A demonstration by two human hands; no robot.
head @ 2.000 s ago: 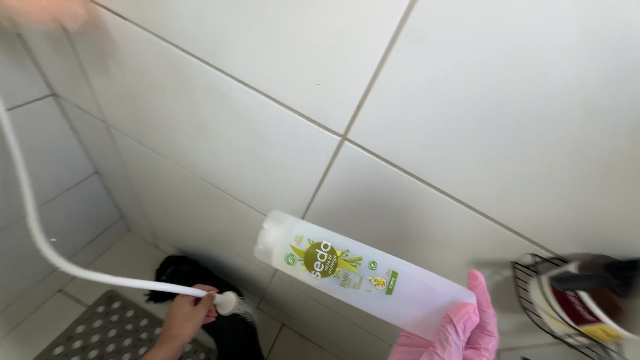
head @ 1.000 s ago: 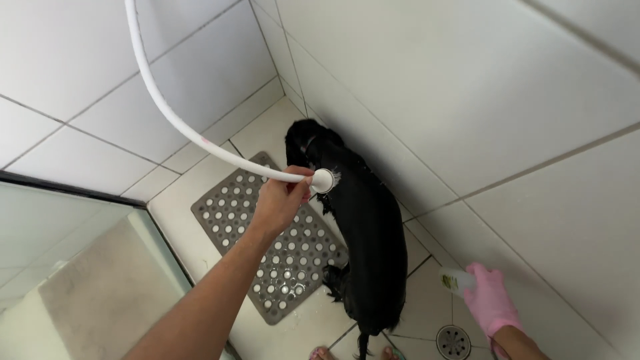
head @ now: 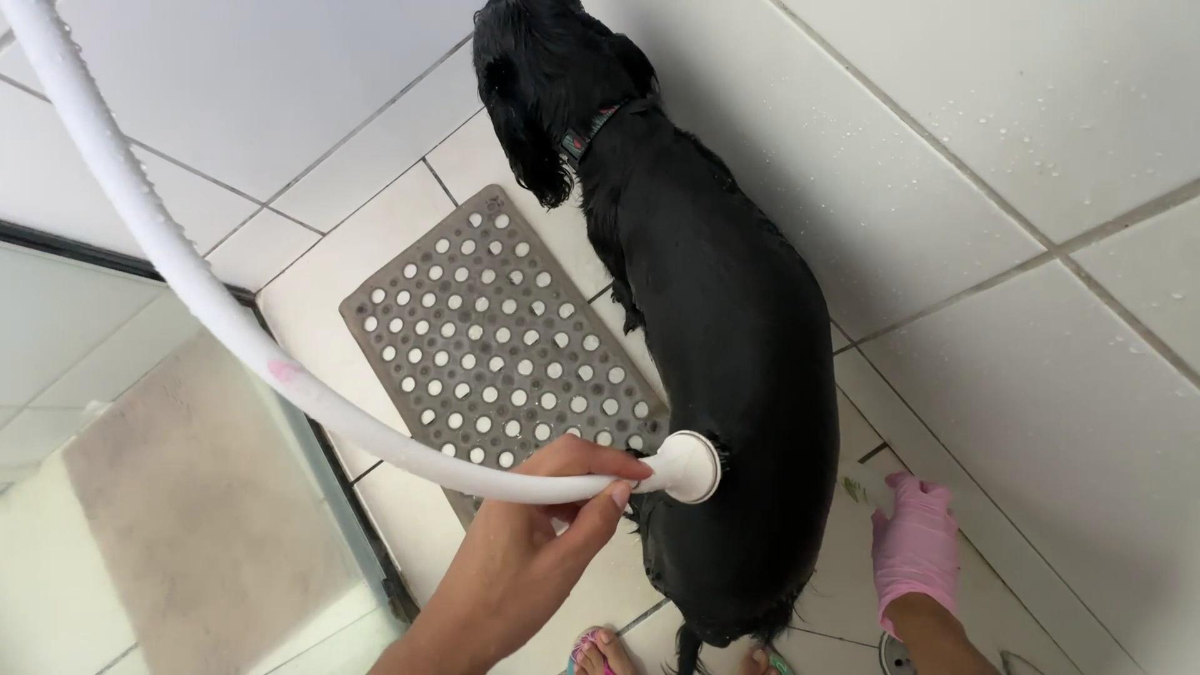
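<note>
Bare, my left hand (head: pixel 553 534) grips the neck of a white shower head (head: pixel 689 467) on a white hose (head: pixel 375 436). The shower head touches or nearly touches the back of a wet black dog (head: pixel 741 356), which stands beside the wall and wears a dark patterned collar (head: pixel 591 133). In a pink glove, my right hand (head: pixel 917 544) is low at the right, by the foot of the wall. A pale bottle (head: pixel 855 487) with a green print shows faintly at its fingers, mostly blending with the floor tiles.
A grey rubber bath mat (head: pixel 506 352) with round holes lies left of the dog. A glass panel with a dark frame (head: pixel 337 469) stands at the left. Tiled wall (head: pixel 984 169) rises at the right. Feet in flip-flops (head: pixel 600 652) and a floor drain (head: pixel 895 654) are at the bottom.
The view has swung down from the wall to the dog. The shower head has moved from near the dog's shoulders to its lower back. The bottle, earlier held up, is now low by the floor.
</note>
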